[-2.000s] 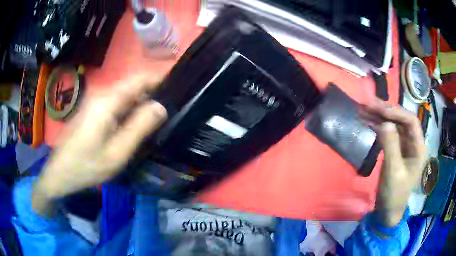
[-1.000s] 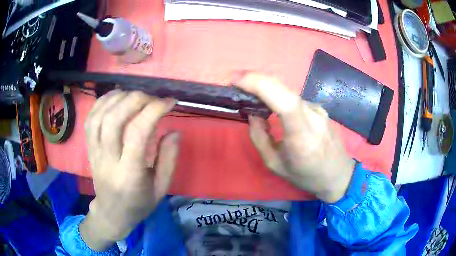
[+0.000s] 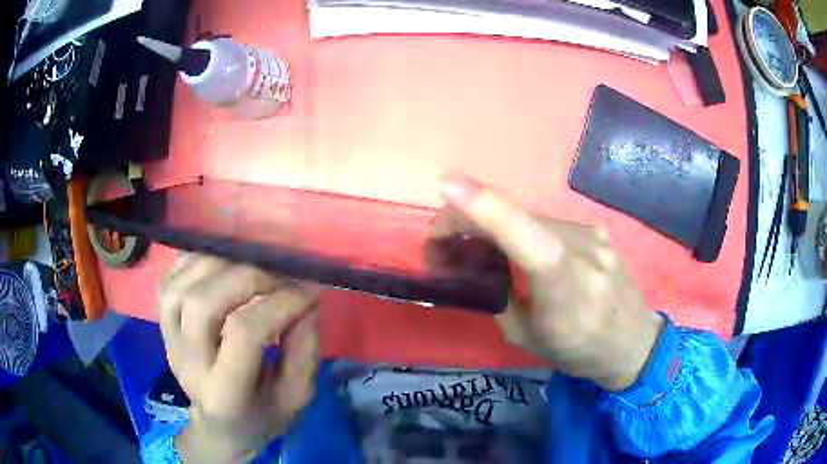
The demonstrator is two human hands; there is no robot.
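The tablet body [image 3: 317, 240] is held tilted above the red-pink mat, its glossy screen side facing up and away and reflecting the mat. My left hand [image 3: 240, 335] is under its near edge at the left, fingers curled against the underside. My right hand [image 3: 567, 290] grips its right end, thumb side over the screen corner, other fingers partly hidden. The tablet's innards are hidden underneath. The dark flat card [image 3: 648, 168] with a thick strip along one edge lies on the mat to the right, touched by neither hand.
A dropper bottle [image 3: 238, 77] stands at the back left of the mat [image 3: 390, 118]. A stack with white sheets [image 3: 490, 29] lies at the far edge. Tape rolls sit left and right [image 3: 771, 50]. An orange-handled tool [image 3: 798, 159] and dark slivers lie right.
The tablet has turned from innards showing, through edge-on, to its glossy screen showing. My right hand let go of the dark card, which now lies on the mat, and took the tablet's right end.
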